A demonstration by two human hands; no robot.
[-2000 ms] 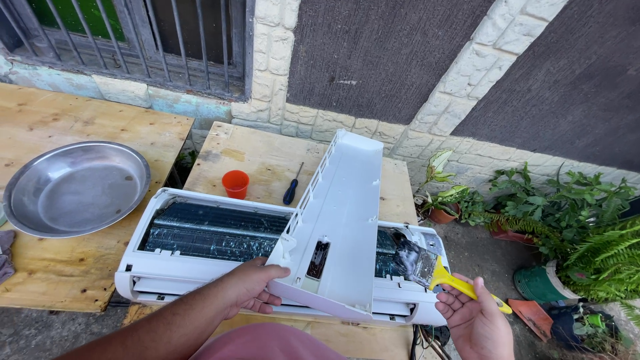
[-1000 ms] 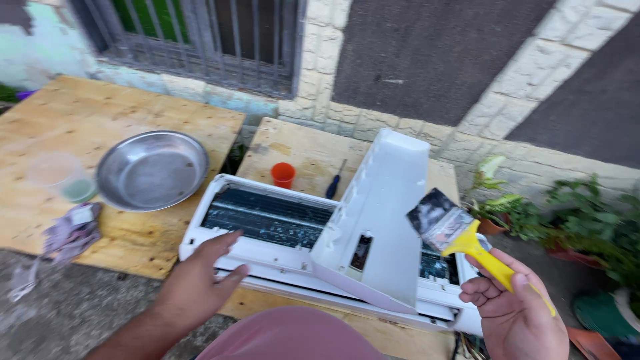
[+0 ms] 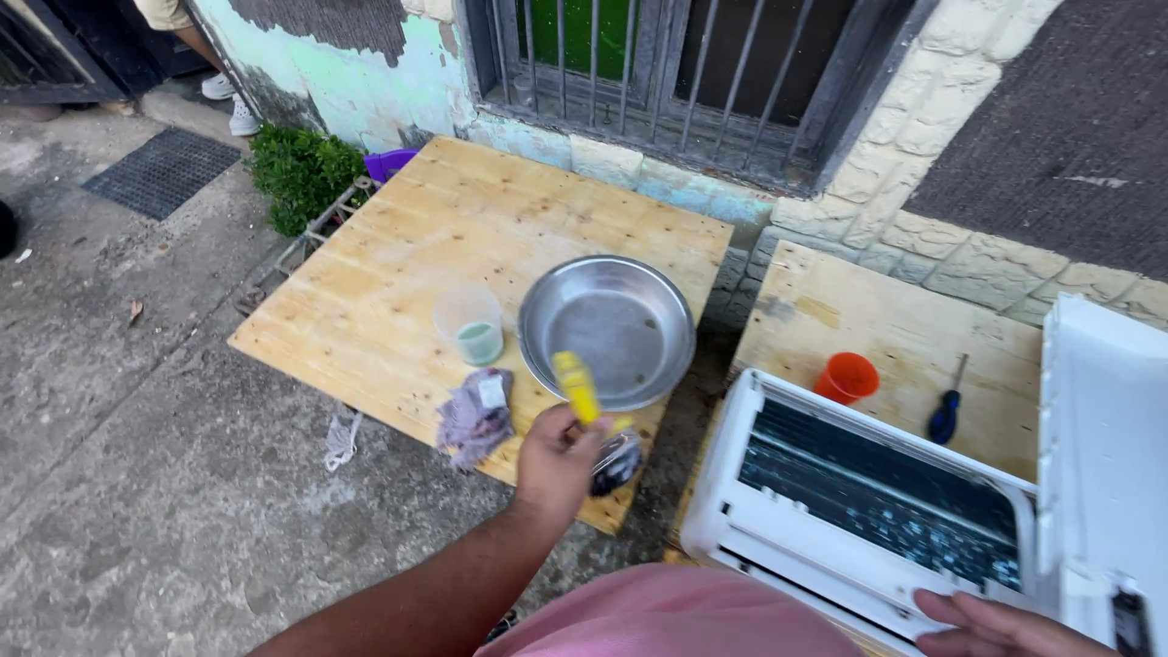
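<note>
My left hand [image 3: 558,465] grips a paintbrush with a yellow handle [image 3: 577,388]; its dark, wet bristles point down over the near corner of the left plywood table. Just beyond is a round steel basin [image 3: 607,333]. A crumpled mauve cloth [image 3: 475,418] and a clear plastic cup [image 3: 470,327] with greenish liquid are left of the basin. My right hand [image 3: 1004,625], partly cut off by the frame, is held over the near edge of the white air conditioner unit [image 3: 821,538], whose dark fins carry foam. A white cover panel [image 3: 1104,438] lies across the unit's right part.
On the right plywood table [image 3: 894,301] are an orange cup [image 3: 847,378] and a screwdriver [image 3: 946,411], both behind the unit. A gap separates the two tables. A barred window [image 3: 657,82] is in the wall behind. A person's legs [image 3: 214,68] show at the top left.
The paintbrush has passed from my right hand to my left hand, which is now by the basin. My right hand is now empty near the unit. The view has swung left.
</note>
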